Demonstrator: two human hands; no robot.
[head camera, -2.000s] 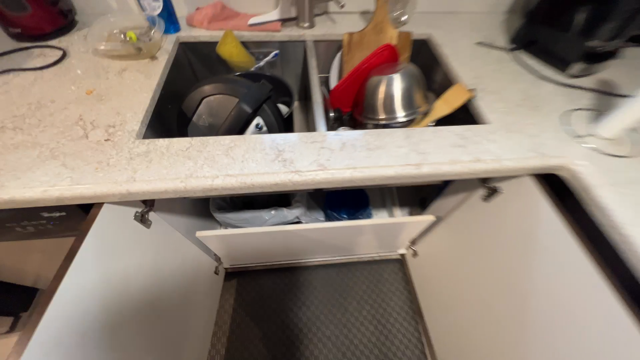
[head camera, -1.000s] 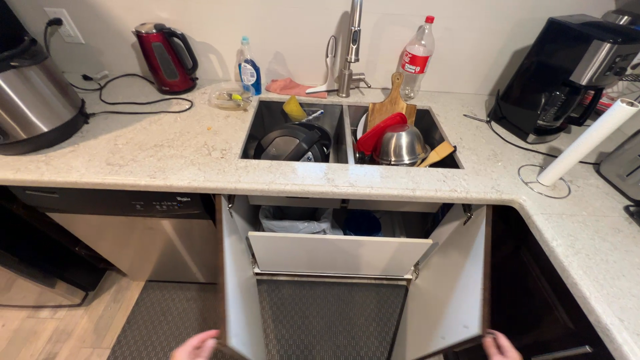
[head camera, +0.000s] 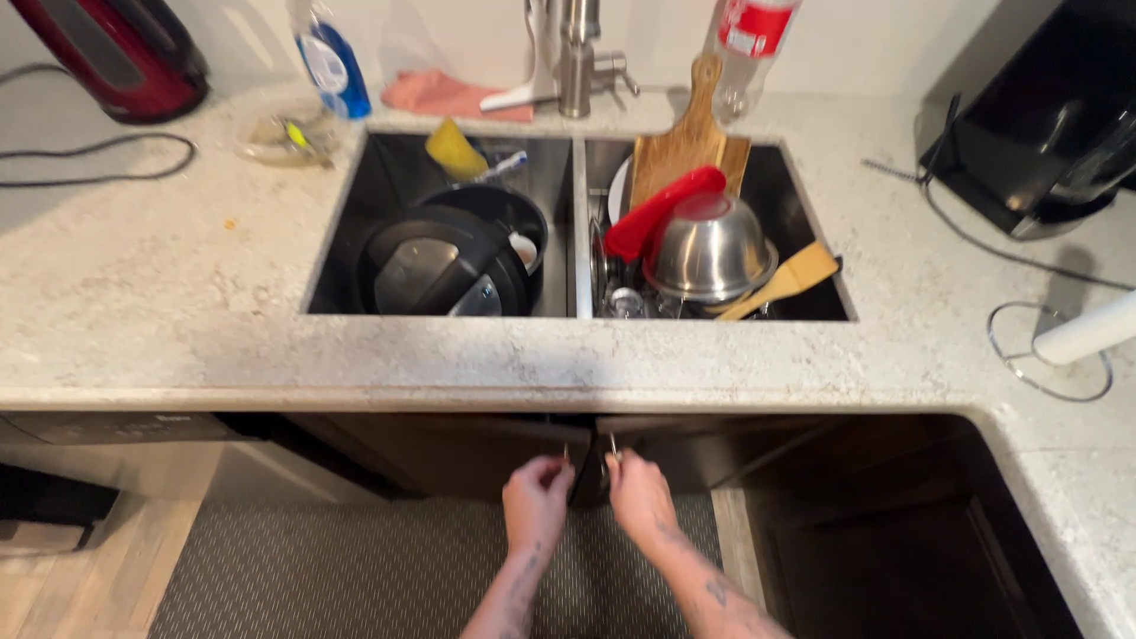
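Two dark cabinet doors stand almost closed below the double sink (head camera: 581, 231). My left hand (head camera: 538, 497) has its fingers curled at the handle of the left cabinet door (head camera: 470, 457). At the right cabinet door (head camera: 701, 448), my right hand (head camera: 637, 493) holds the slim metal handle (head camera: 612, 448). In the left basin lie a black lid (head camera: 439, 266), a dark pot and a yellow sponge (head camera: 455, 149). A steel bowl (head camera: 712, 253), a red utensil (head camera: 666, 213), a wooden cutting board (head camera: 692, 146) and a wooden spatula (head camera: 790, 280) fill the right basin.
A red kettle (head camera: 133, 53), a plastic container (head camera: 284, 138) and a blue dish soap bottle (head camera: 333, 71) are left of the faucet (head camera: 577, 71). A plastic bottle (head camera: 750, 53), a coffee maker (head camera: 1038, 124) and a paper towel holder (head camera: 1047, 355) stand right. A mat (head camera: 355, 577) covers the floor.
Both cabinet doors, wide open before, have swung nearly closed, hiding the bin and inner panel. My hands have come together from the outer sides to the handles near the middle. The view is closer.
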